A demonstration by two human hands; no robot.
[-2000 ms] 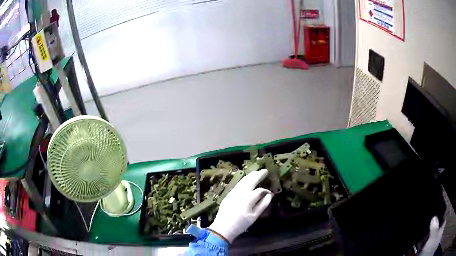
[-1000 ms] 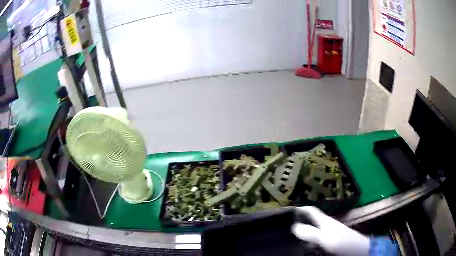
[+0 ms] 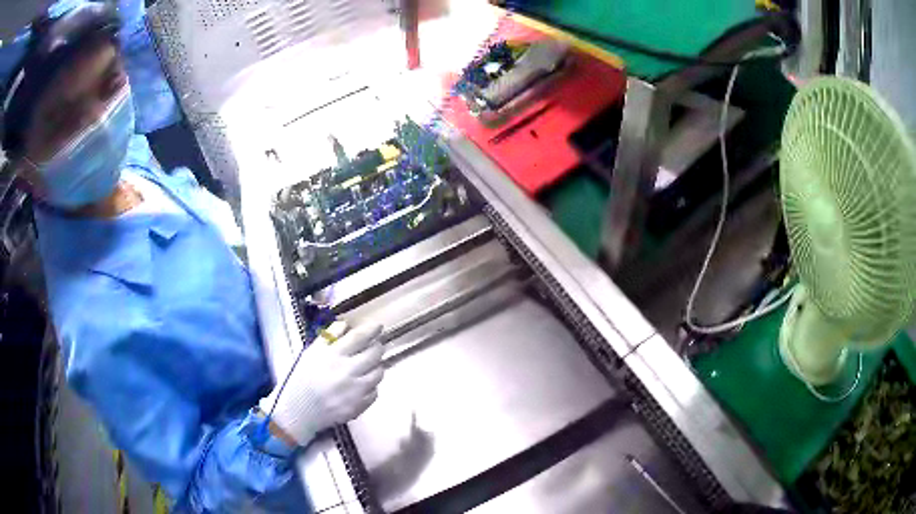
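Observation:
Neither of my hands can be made out. In front of me is a conveyor with a silver rail [image 3: 633, 346] and dark chain. A crowded circuit board [image 3: 372, 201] sits in a carrier at its far end, with yellow parts and a pale curved wire. Dark cross bars span a bright metal plate [image 3: 482, 371] nearer me. A white-gloved hand [image 3: 331, 387] reaches over the near-left rail; its blue sleeve appears to join the coworker's smock. Its fingertips are at a small yellow and dark piece, and the grip is unclear.
A masked person in a blue smock [image 3: 151, 301] stands at the left rail. A pale green fan [image 3: 839, 216] stands at right on green matting, above a bin of olive pieces [image 3: 874, 442]. A red mat [image 3: 512, 151] holds a device; a cable hangs beside the metal post [image 3: 633, 171].
The view has swung left from the bins to the conveyor. The fan is now at the right. My right glove and the black tray it held have left clear view.

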